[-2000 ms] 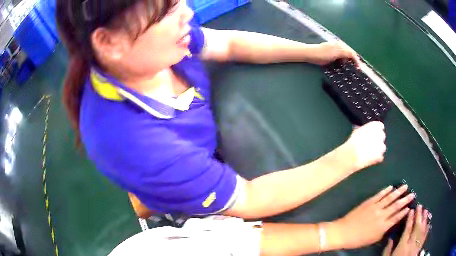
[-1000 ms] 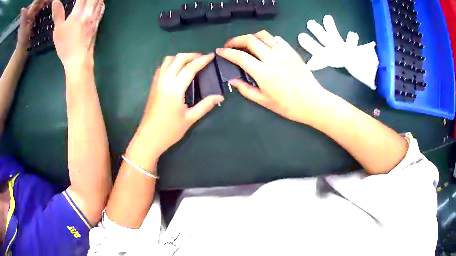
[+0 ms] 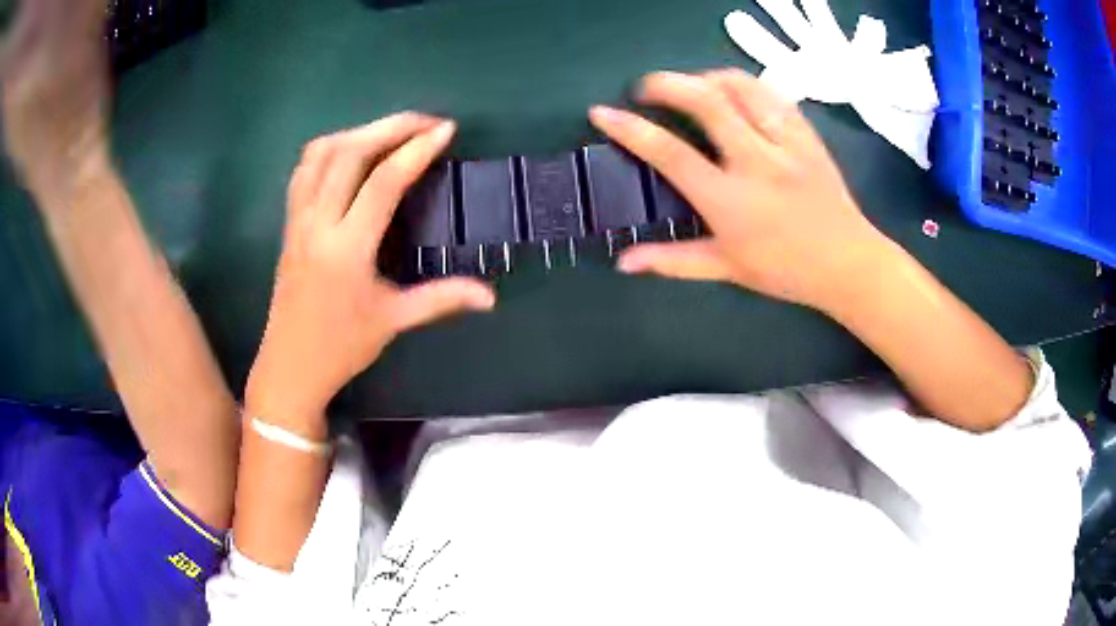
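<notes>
A row of several black power adapters (image 3: 551, 198) lies side by side on the dark green bench top in front of me, pins pointing toward me. My left hand (image 3: 355, 232) is at the row's left end, bare, with thumb and fingers curved around the end adapter. My right hand (image 3: 747, 184) is at the right end in the same way, its fingers partly hiding the end adapters. Narrow dark gaps show between some adapters. Whether the fingers press on the end adapters is hard to tell.
A white glove (image 3: 844, 67) lies beyond my right hand. A blue tray (image 3: 961, 171) at the right holds rows of adapters. A small white-and-red piece (image 3: 931, 228) lies near it. At the left are a person's blurred arm (image 3: 135, 281) and a dark adapter block (image 3: 153, 27).
The view has swung from the neighbouring person to my own bench area. My hands have moved apart, and the adapters between them now show as a fuller row with pins toward me.
</notes>
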